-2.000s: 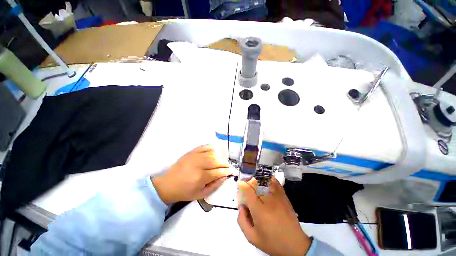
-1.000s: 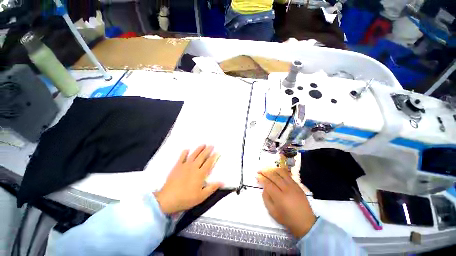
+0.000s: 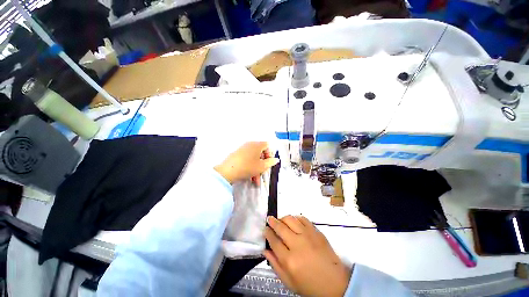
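Note:
A pale panel point(image 3: 246, 212) lies left of the needle, its near part raised and wrinkled. Its black edge strip point(image 3: 273, 194) runs front to back between my hands. My left hand point(image 3: 246, 162) pinches the far end of this edge with thumb and fingertips. My right hand point(image 3: 307, 252) holds the near end of the strip, its thumb partly hidden. The presser foot point(image 3: 328, 181) of the white sewing machine point(image 3: 371, 116) is right of the strip, apart from it. A tan seam guide point(image 3: 337, 192) is beside the foot.
A large black panel point(image 3: 122, 180) lies at left, near a pale green bottle point(image 3: 66, 113) and a grey machine part point(image 3: 37, 151). Small black pieces point(image 3: 397, 197), pink and blue tools point(image 3: 460, 246), a phone point(image 3: 502, 232) and a small brown block point(image 3: 522, 270) are at right.
My hands have gone from lying flat on the pale panel to gripping its edge. The left moved away from me, the right nearer and leftward. The black strip now shows wider. The view has shifted.

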